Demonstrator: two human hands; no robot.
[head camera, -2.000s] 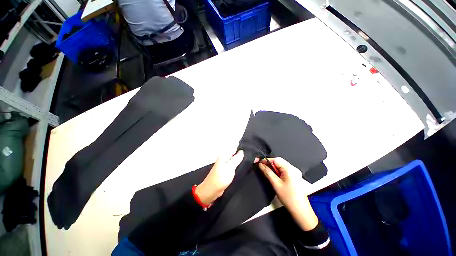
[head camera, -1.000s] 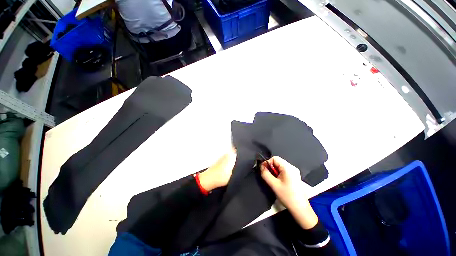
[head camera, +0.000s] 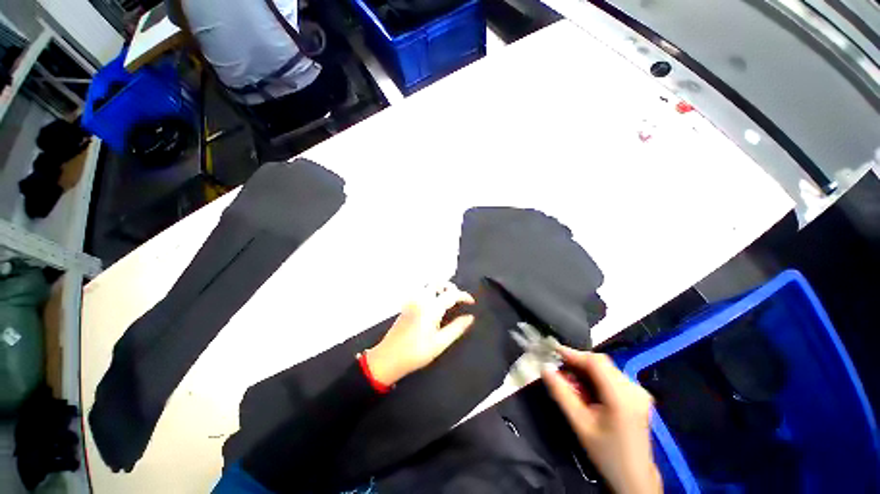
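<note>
A black garment panel (head camera: 526, 253) lies across the white table (head camera: 405, 212) in front of me, its near part under my left forearm. My left hand (head camera: 423, 333) lies on the panel with fingers spread and bent, holding nothing that I can see. My right hand (head camera: 600, 396) is at the panel's near right edge, closed on the thread snips (head camera: 537, 345). The snips are blurred, with the metal blades pointing up and left and a bit of red at the grip. A fold or seam line runs across the panel between the hands.
Another long black panel (head camera: 217, 280) lies at the left of the table. A blue crate (head camera: 666, 425) with dark cloth stands at the right. More blue crates (head camera: 429, 53) and a seated person (head camera: 246, 48) are beyond the far edge. Shelves (head camera: 72, 260) with green sacks stand left.
My right hand with the snips has moved right and toward me, off the panel's middle. My left hand has let the raised cloth down, and the panel lies flatter. The view has shifted slightly.
</note>
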